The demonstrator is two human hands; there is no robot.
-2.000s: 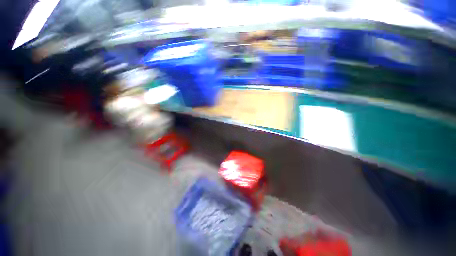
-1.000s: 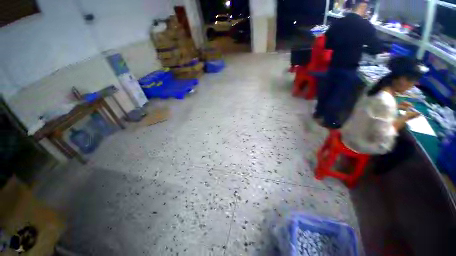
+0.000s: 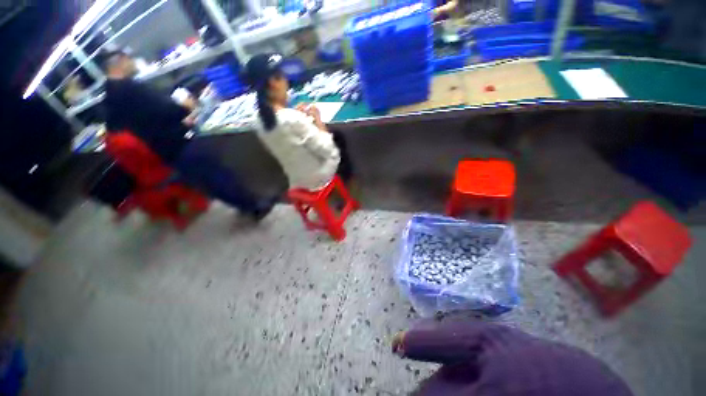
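A blue tote (image 3: 480,306) stands on the floor, lined with clear plastic and full of small grey-white parts (image 3: 449,257). My right hand (image 3: 441,344) reaches in from the bottom edge, just in front of the tote and not visibly touching it. It is in dark purple, glove or sleeve, with a small bare fingertip showing at its left end. It is partly cut off and blurred, and whether it holds anything is hidden. My left hand is out of the picture.
Red stools (image 3: 484,179) stand behind and right of the tote (image 3: 646,240). A person in white (image 3: 302,147) sits at the green bench (image 3: 658,87); a person in black (image 3: 147,108) is farther left. Blue crates (image 3: 393,66) are stacked on the bench beside cardboard boards (image 3: 503,83).
The view has swung right from the open floor and doorway to the bench. The tote now shows whole near the centre right, and my right hand has come in at the bottom.
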